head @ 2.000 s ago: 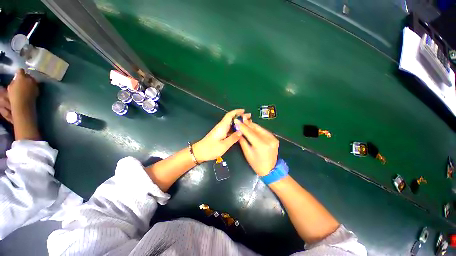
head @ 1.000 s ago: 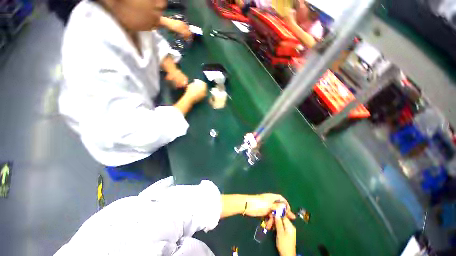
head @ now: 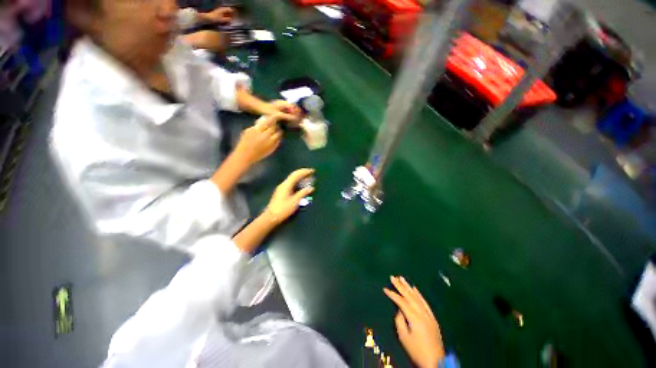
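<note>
My left hand (head: 286, 197) is at the round silver-topped part (head: 306, 201) that stands apart. Its thumb and index finger curve around the part; blur hides whether they grip it. My right hand (head: 417, 323) is over the green bench at the bottom, fingers extended, nothing seen in it. A small squarish housing (head: 460, 258) lies beyond it, with a pale sliver (head: 444, 278) nearby. Orange-tailed pieces (head: 370, 339) lie left of my right hand, cut off by the lower edge.
A metal post (head: 413, 86) rises from the bench, with a cluster of silver-topped parts (head: 365, 190) at its foot. A person in white (head: 137, 144) sits at left, hands near a whitish bottle (head: 314, 134). A dark module (head: 503, 305) lies at right. Red crates (head: 496, 72) stand beyond.
My hands have come apart. My left hand has moved up and left to the lone silver-topped part; my right hand has opened. The blue-white item seen between them is no longer in them.
</note>
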